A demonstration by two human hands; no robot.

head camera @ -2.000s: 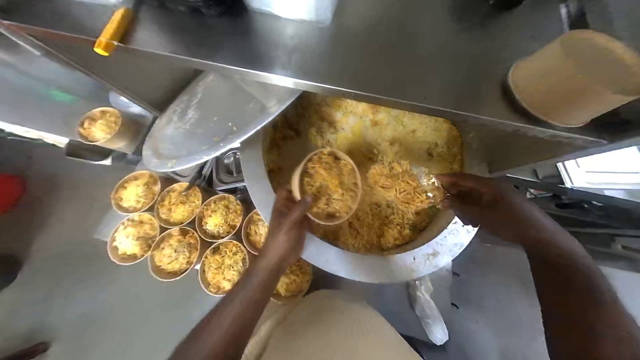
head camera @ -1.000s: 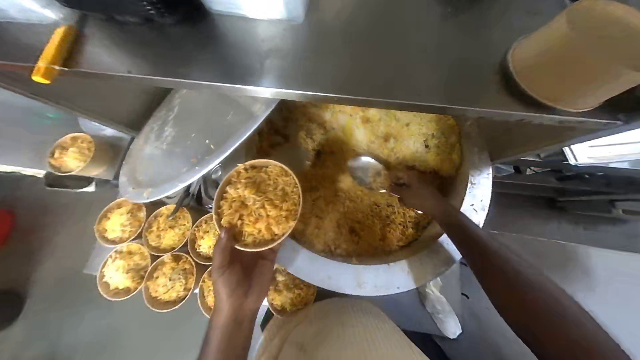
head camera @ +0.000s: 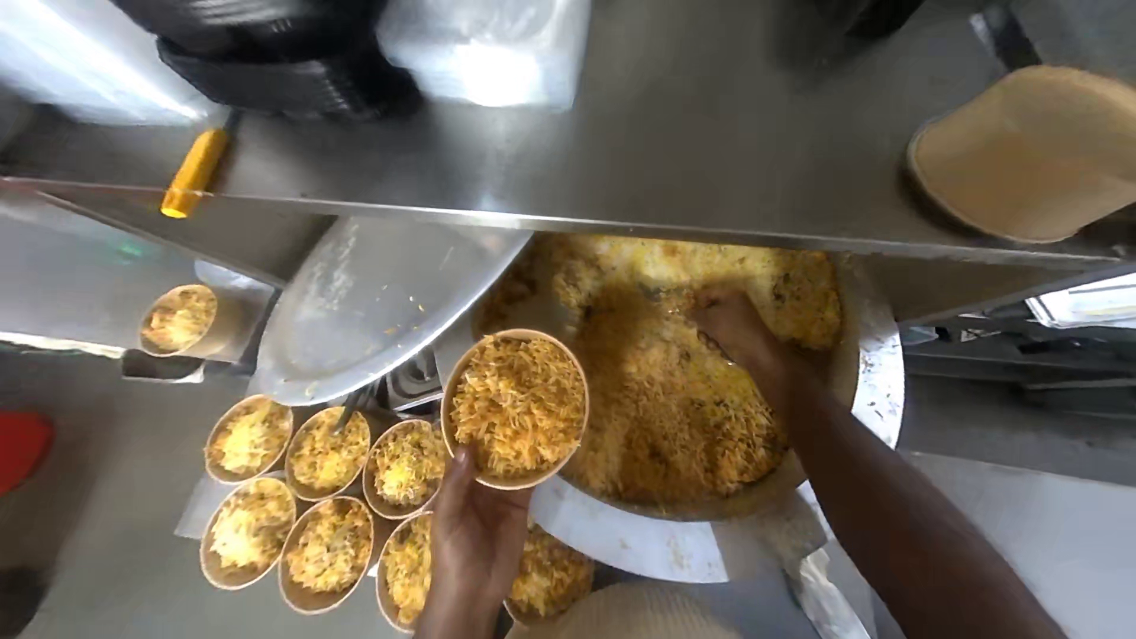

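Note:
A round paper tub of orange and yellow rice point(head camera: 517, 408) rests in my left hand point(head camera: 479, 532), held over the left rim of a big metal pot. My right hand point(head camera: 732, 324) reaches down into the rice in the pot point(head camera: 692, 399), fingers closed; the spoon it held a second ago is mostly hidden in the rice and under the hand. Several filled paper tubs point(head camera: 327, 543) stand in rows at the lower left. The large metal lid point(head camera: 382, 302) leans at the pot's left side.
A steel shelf point(head camera: 674, 133) crosses above the pot's far side. On it lie a yellow-handled tool point(head camera: 195, 173), black containers point(head camera: 284, 71), and an upturned paper tub point(head camera: 1029, 155) at right. Another filled tub point(head camera: 180, 319) stands at far left.
My right hand has moved farther into the pot, toward its far side, and the spoon's bowl has gone out of clear sight. The tub in my left hand holds more rice than two seconds ago.

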